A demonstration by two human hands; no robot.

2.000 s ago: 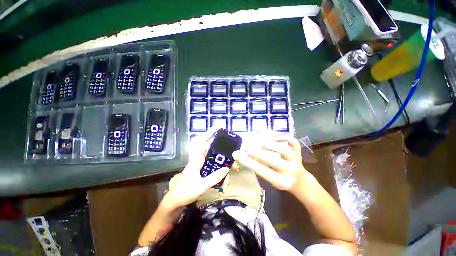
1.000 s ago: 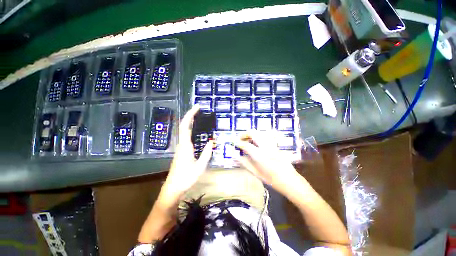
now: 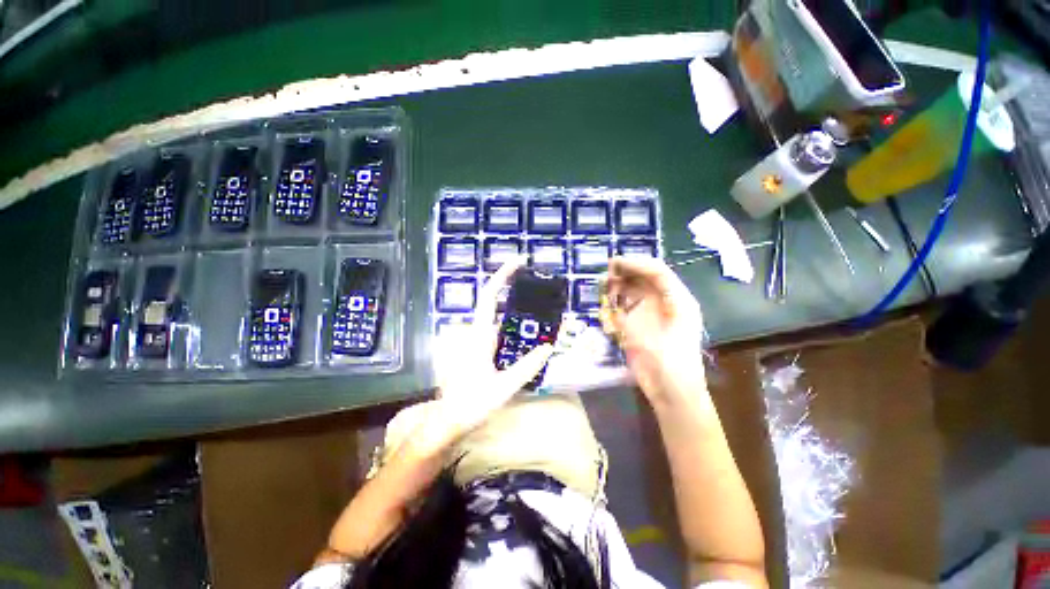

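My left hand (image 3: 472, 357) holds a black keypad phone (image 3: 532, 320), its screen and keys facing up, over the lens tray (image 3: 457, 192). My right hand (image 3: 659, 316) is raised over the right side of that tray, with thumb and fingers close together. Whether a small piece is between them cannot be told. The lens tray is clear plastic with rows of small square dark-framed lenses (image 3: 547, 215); my hands and the phone hide part of its lower rows. The phone tray (image 3: 219, 311) on the left holds several phones, two of them back-up, and has one empty pocket.
Right of the lens tray lie a white paper (image 3: 723, 245) and tweezers (image 3: 777, 259). Behind them stand a whitish bottle (image 3: 783, 173), a yellow bottle (image 3: 910, 150) and a grey-white device (image 3: 806, 58). A blue cord (image 3: 946, 213) runs down the right. Below the bench are cardboard boxes (image 3: 881, 437).
A white paper has appeared right of the lens tray since the earliest frame. Since the later one, my right hand has risen from the lower tray rows to the right, and the phone has shifted right.
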